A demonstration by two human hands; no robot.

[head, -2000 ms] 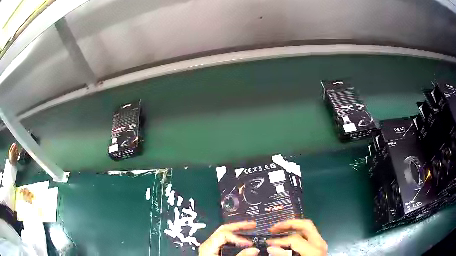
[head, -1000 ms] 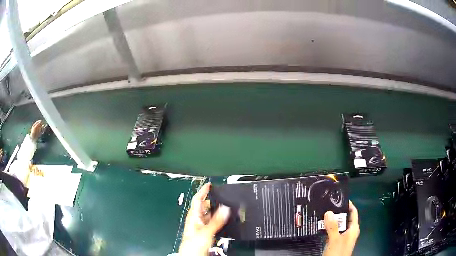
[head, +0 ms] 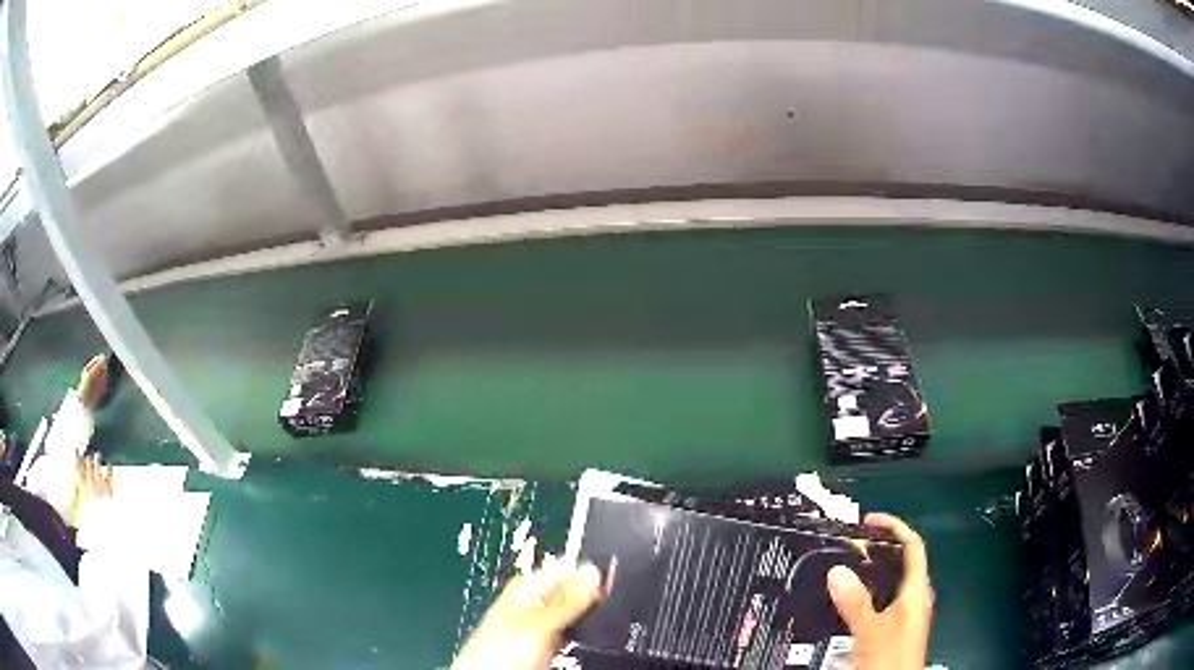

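A black retail box (head: 707, 582) is held sideways, slightly tilted, over the near edge of the bench, its side with fine white text up. My left hand (head: 530, 615) holds its left end, thumb on top. My right hand (head: 890, 602) grips its right end, thumb on the face and fingers over the far edge. Behind and under it, part of another black box (head: 773, 503) shows with white tabs (head: 826, 497) along its far edge. The rest of that box is hidden.
Single black boxes lie on the green surface at left (head: 326, 370) and right (head: 869, 380). Stacked boxes (head: 1110, 524) stand far right. White scraps (head: 523, 538) lie left of my hands. A slanted white post (head: 125, 314), paper sheets (head: 147, 524) and a neighbour's hand (head: 93, 380) are at left.
The hands moved from a box lying flat to holding a box sideways by both ends. Since one second ago it has tilted, its right end nearer me. The view has shifted.
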